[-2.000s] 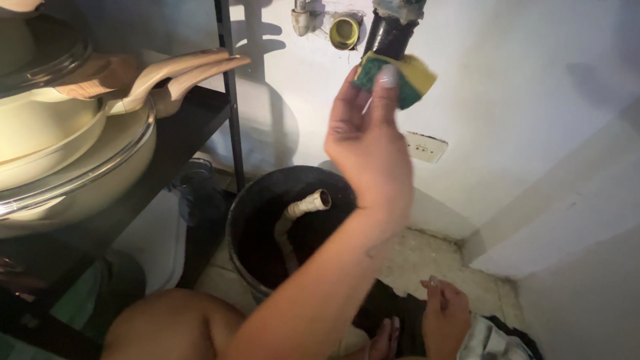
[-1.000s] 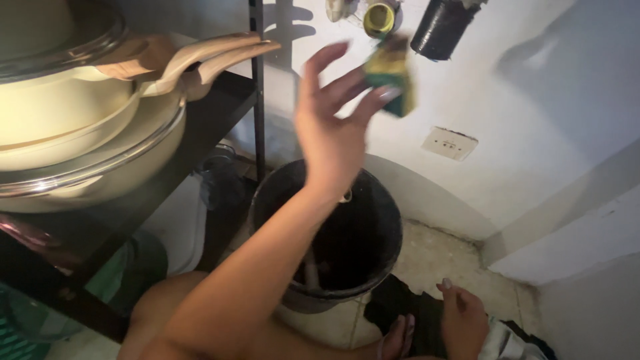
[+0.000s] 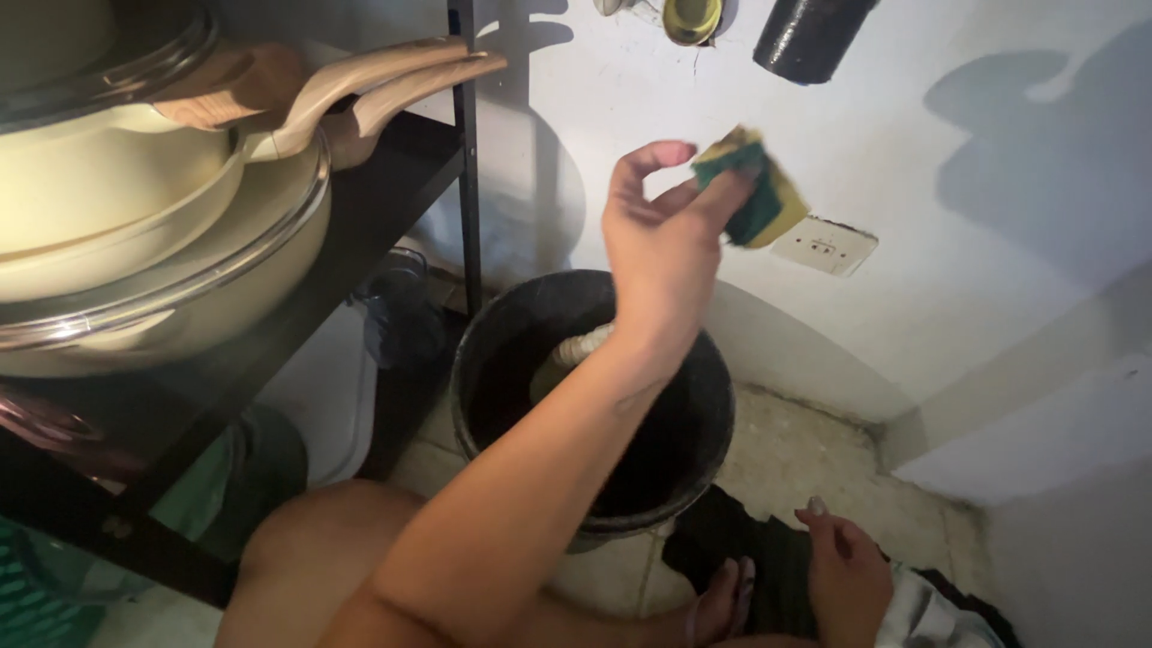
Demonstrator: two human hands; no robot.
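Note:
My left hand (image 3: 661, 238) is raised over a round black bucket (image 3: 715, 396), pinching a yellow-and-green scouring sponge (image 3: 774, 207) between thumb and fingers. The sponge's edges are slightly blurred. Above it on the wall, the dark cylindrical end of a black pipe (image 3: 810, 40) points downward, apart from the sponge. To its left is a round yellowish pipe opening (image 3: 691, 20). A pale ribbed drain hose (image 3: 583, 346) rests inside the bucket, partly hidden by my forearm. At the lower right, my right hand (image 3: 846, 571) is loosely curled, with nothing visible in it.
A black shelf (image 3: 418, 162) on the left carries cream pans with wood-look handles (image 3: 387, 76) jutting toward the wall. A wall outlet (image 3: 826, 245) is behind the sponge. Dark cloth (image 3: 765, 549) lies on the tiled floor near a foot (image 3: 720, 598). The wall corner stands at right.
Two seconds ago the sponge was against the black pipe's lower end; my left hand has moved it down and away, still held. My right hand stays low at the right. The view has shifted.

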